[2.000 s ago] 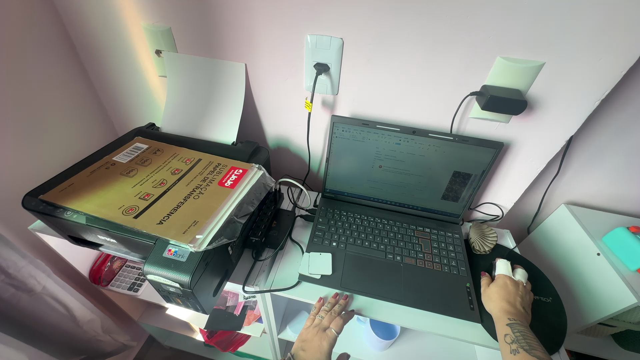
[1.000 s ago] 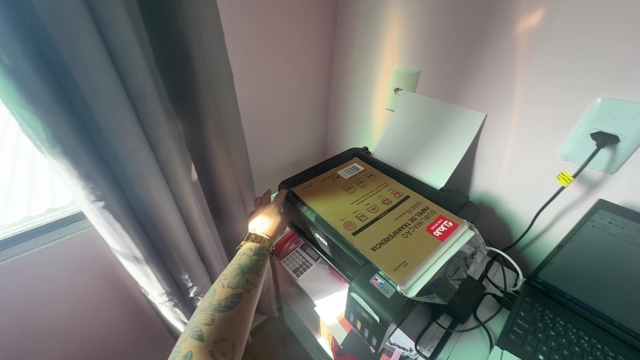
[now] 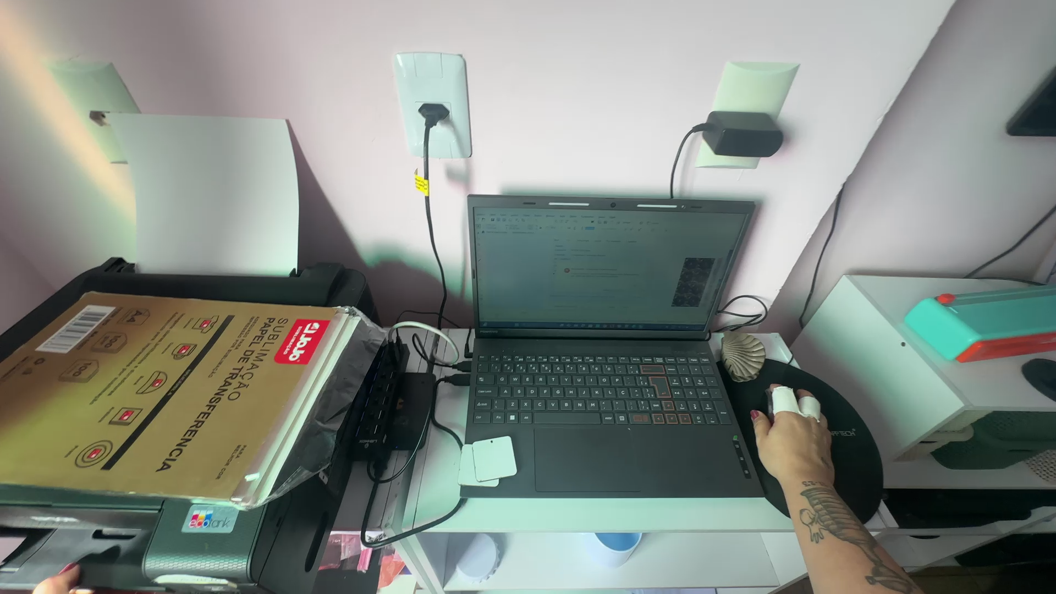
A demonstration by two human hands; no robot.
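Note:
My right hand (image 3: 796, 437), two of its fingertips wrapped in white, rests on a computer mouse, mostly hidden beneath it, on a round black mouse pad (image 3: 854, 487). An open laptop (image 3: 606, 412) with its screen lit stands to the left of that hand. At the bottom left corner, the fingertips of my left hand (image 3: 62, 580) show at the front of a black printer (image 3: 202, 549); the rest of this hand is out of view. A pack of sublimation transfer paper (image 3: 165, 396) lies on the printer, and a white sheet (image 3: 210, 194) stands upright in its rear feed.
White cards (image 3: 493, 460) lie on the laptop's left palm rest. A power strip (image 3: 381, 404) and loose cables run between printer and laptop. A seashell (image 3: 742, 356) sits beside the mouse pad. At right is a white cabinet (image 3: 887, 346) with a teal and red object (image 3: 982, 322) on top.
The view has swung back from the printer side to the laptop. My left hand was at the printer's left side and is now at its front. My right hand is in view again at the mouse.

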